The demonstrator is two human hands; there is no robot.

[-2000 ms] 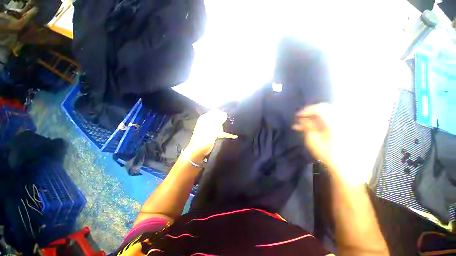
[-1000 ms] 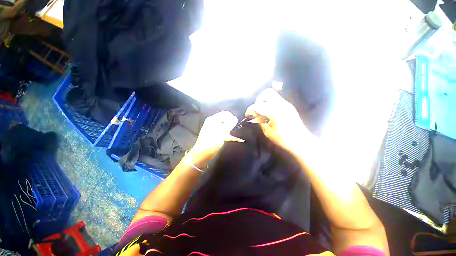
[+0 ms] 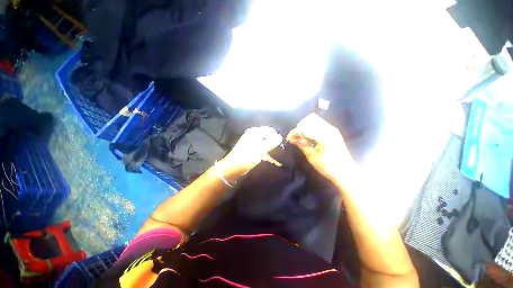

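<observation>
A dark garment [image 3: 270, 194] lies over the table edge and my lap, with a small white tag [image 3: 323, 104] on it. My left hand [image 3: 256, 149] pinches the garment at its fingertips. My right hand [image 3: 316, 142] is beside it, fingers curled, fingertips almost touching the left ones. A tiny dark and shiny bit shows between the two hands; I cannot tell whether it is a fastener, needle or thread. What my right hand holds is too small and glared to tell.
Dark specks, perhaps fasteners [image 3: 447, 207], lie on a patterned cloth [image 3: 419, 225] at right, by a grey-black cloth [image 3: 478, 230] and light-blue packet [image 3: 489, 149]. A garment pile [image 3: 163, 34] and blue crates [image 3: 132, 121] are at left. A red stool [image 3: 48, 247] stands lower left.
My right hand first came in from the right to my left hand and has stayed close to it. The view has tilted, showing more of the red stool.
</observation>
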